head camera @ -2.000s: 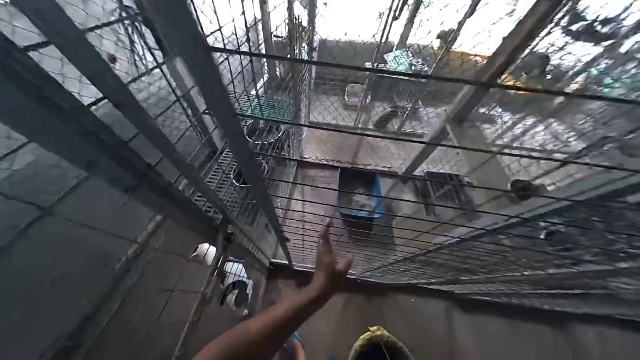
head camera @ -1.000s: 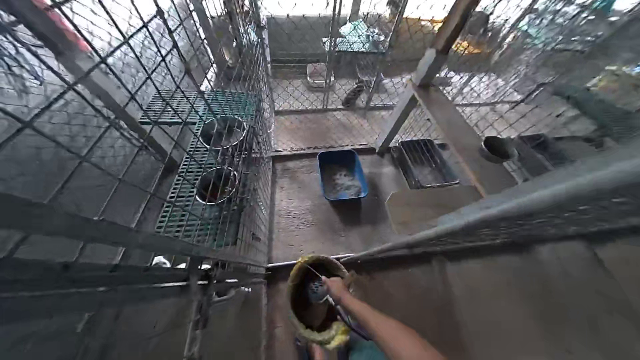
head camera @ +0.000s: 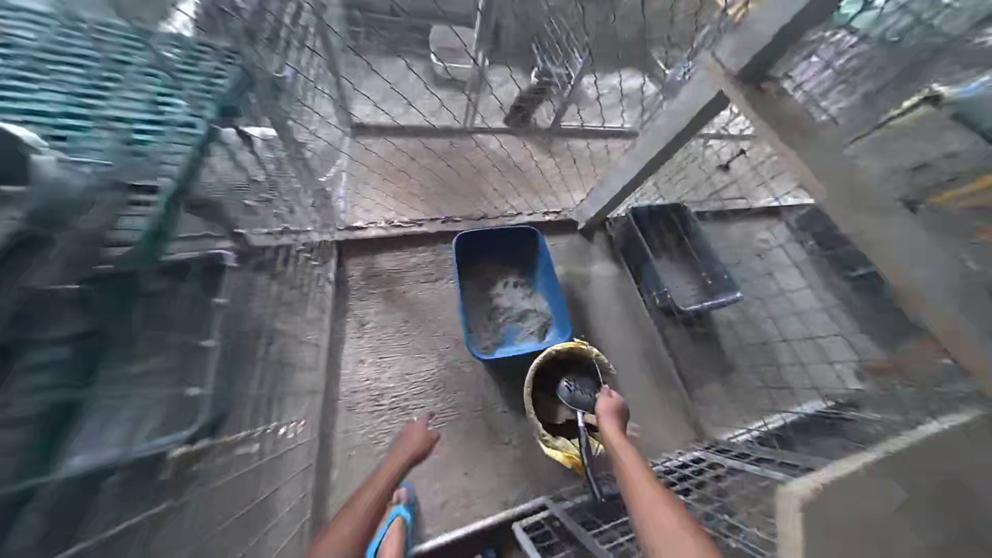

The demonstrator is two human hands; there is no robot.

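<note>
My right hand (head camera: pixel 612 411) is closed on the thin wire handle of a round bucket (head camera: pixel 535 395) whose rim is wrapped in yellowish material. A slotted scoop (head camera: pixel 579 393) with a dark handle lies across the bucket's mouth, close by my right fingers. Right behind the bucket, a blue plastic litter tray (head camera: pixel 463 310) stands on the concrete floor with grey, powdery litter inside. My left hand (head camera: pixel 417 440) is over the floor to the left of the bucket and holds nothing; its fingers are partly spread, with one pointing out.
Wire mesh walls surround the pen. A black tray (head camera: pixel 682 263) stands beyond the mesh at right, near a slanting post (head camera: pixel 659 151). Green slatted shelving (head camera: pixel 101 85) is at upper left. My foot in a blue sandal (head camera: pixel 395 519) is at the bottom, beside a wire mesh gate (head camera: pixel 721 488).
The view has moved in closer to the blue tray. The bucket, held by my right hand, is now beside the tray's near edge. My left hand has come into view.
</note>
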